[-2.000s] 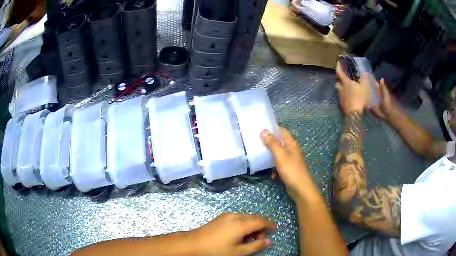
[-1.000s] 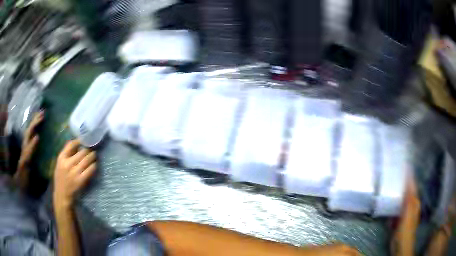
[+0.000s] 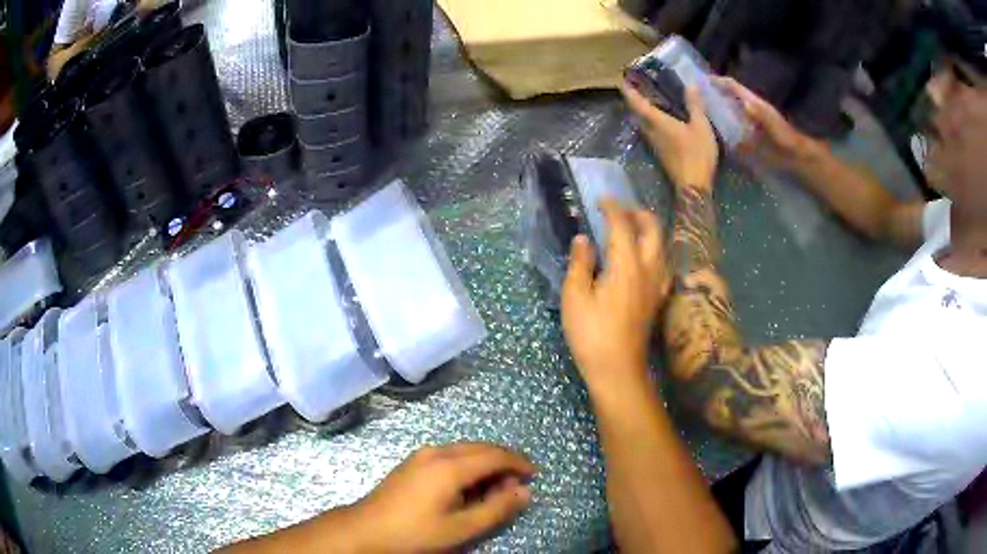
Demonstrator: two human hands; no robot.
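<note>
My right hand [image 3: 617, 292] holds a part-built unit [image 3: 574, 211] right of the row. The unit has a frosted white cover and a dark base side facing left; the thumb is at the base side and the fingers are on the cover. My left hand [image 3: 455, 498] is low in the centre over the bubble wrap, fingers loosely curled and apart, with nothing in it. A slanting row of part-built units with frosted covers [image 3: 406, 281] runs to the left edge, with dark bases partly showing below. The contact under the held unit is hidden.
Tall columns of black sleeves [image 3: 330, 108] stand behind the row, with a single black sleeve [image 3: 267, 146] between them. Small wired parts [image 3: 200, 216] lie in front. Brown cardboard [image 3: 541, 49] is at the back. A person with a tattooed forearm [image 3: 703, 314] holds another unit [image 3: 693, 92] at right.
My right hand has moved from the row's right end with a unit, which now stands apart from the row. The view swung left, then back right. My left hand is still empty.
</note>
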